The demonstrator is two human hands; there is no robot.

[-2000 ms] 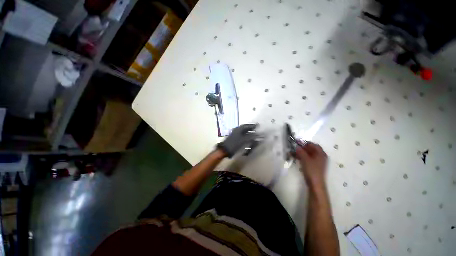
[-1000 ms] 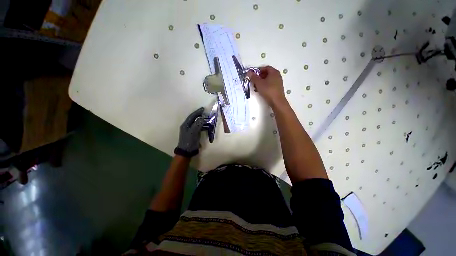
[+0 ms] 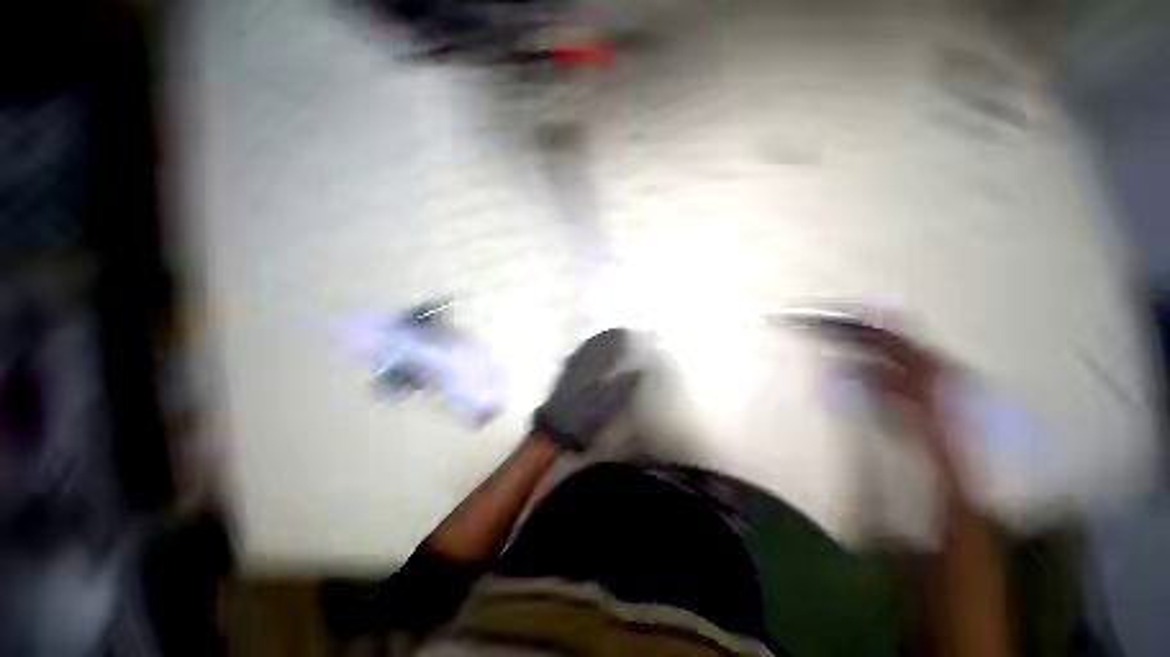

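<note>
The view is strongly blurred. The white-topped fabric block (image 3: 465,374) lies on the table left of my left hand, with dark shapes like clips at both long sides. My gloved left hand (image 3: 601,388) is above the table near its front edge, apart from the block; whether it holds anything cannot be told. My bare right hand (image 3: 908,372) is smeared at the right. A dark, shiny streak (image 3: 821,318) runs left from its fingers; what it is cannot be told. A pale bluish piece (image 3: 1003,426) shows just right of that hand.
The white table (image 3: 321,488) fills most of the view. The dark machine parts with the red knob (image 3: 584,54) are at the top. The dark throat plate (image 3: 561,137) and the slot strip (image 3: 580,212) lie below them.
The view has swung right. My left hand has left the block's side, and my right hand has let go of the clip there and moved far right. The block now lies further left.
</note>
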